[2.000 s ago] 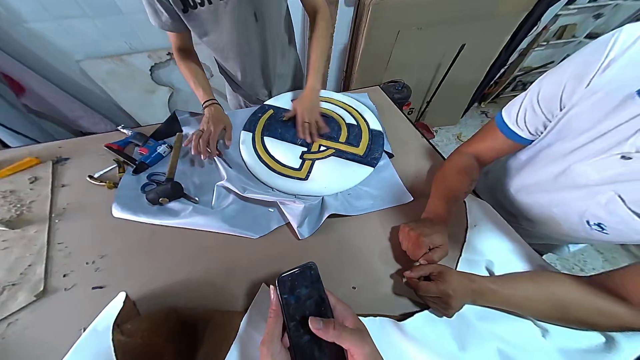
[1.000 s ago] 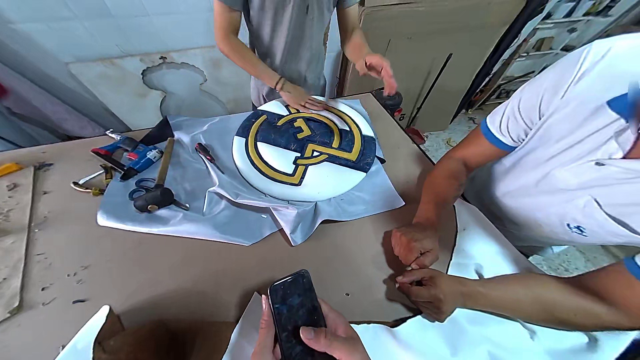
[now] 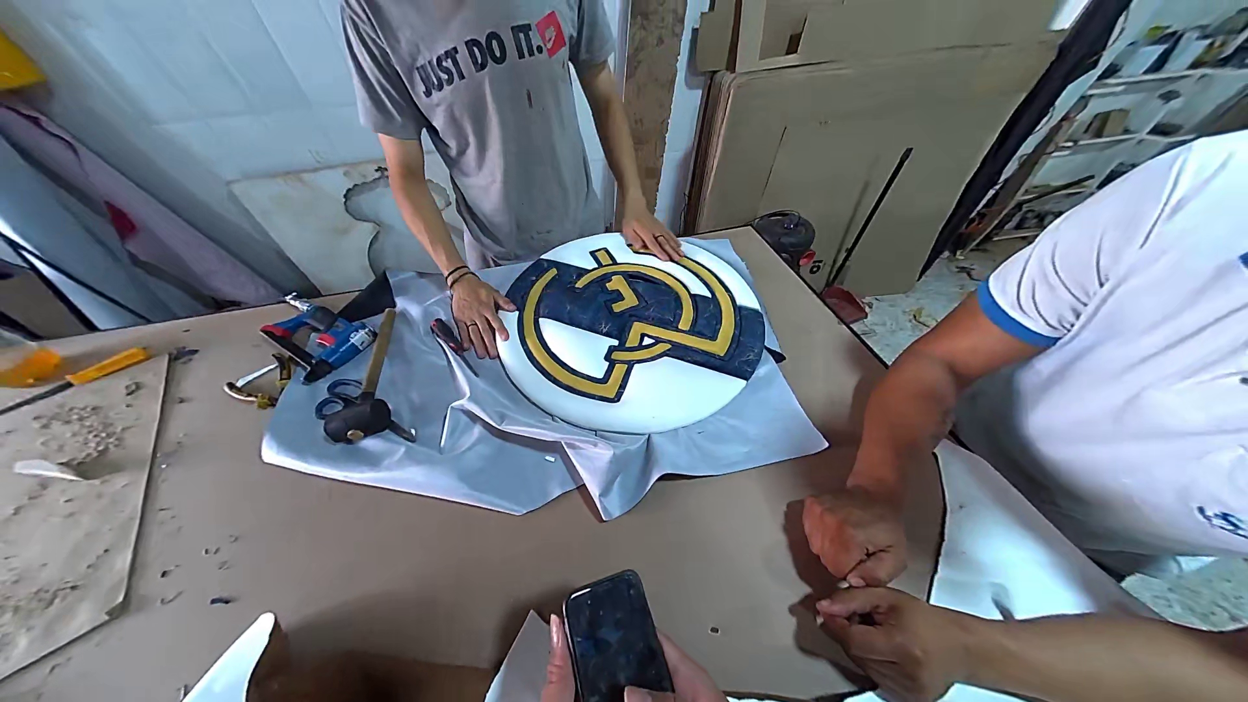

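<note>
At the bottom edge of the view, my left hand (image 3: 558,663) and my right hand (image 3: 687,675) hold a black smartphone (image 3: 616,634) with a dark screen. My right thumb lies over its lower part. Beyond it on the table, a round padded panel (image 3: 629,409) in white, dark blue and gold rests on a silver-grey sheet (image 3: 419,468). A person in a grey shirt has one hand (image 3: 480,314) at the panel's left edge and one hand (image 3: 651,232) on its far rim. At the right, another person's two hands (image 3: 853,541) meet above the table.
A rubber mallet (image 3: 359,419), scissors (image 3: 341,392), a blue and red tool (image 3: 336,346) and a dark-handled tool (image 3: 447,336) lie left of the panel. A worn board (image 3: 68,526) with an orange-handled tool (image 3: 107,366) is at far left. White material (image 3: 985,546) lies at right.
The hands of the person in grey have moved from the panel's middle and far side to its left edge and far rim. My hands still hold the phone.
</note>
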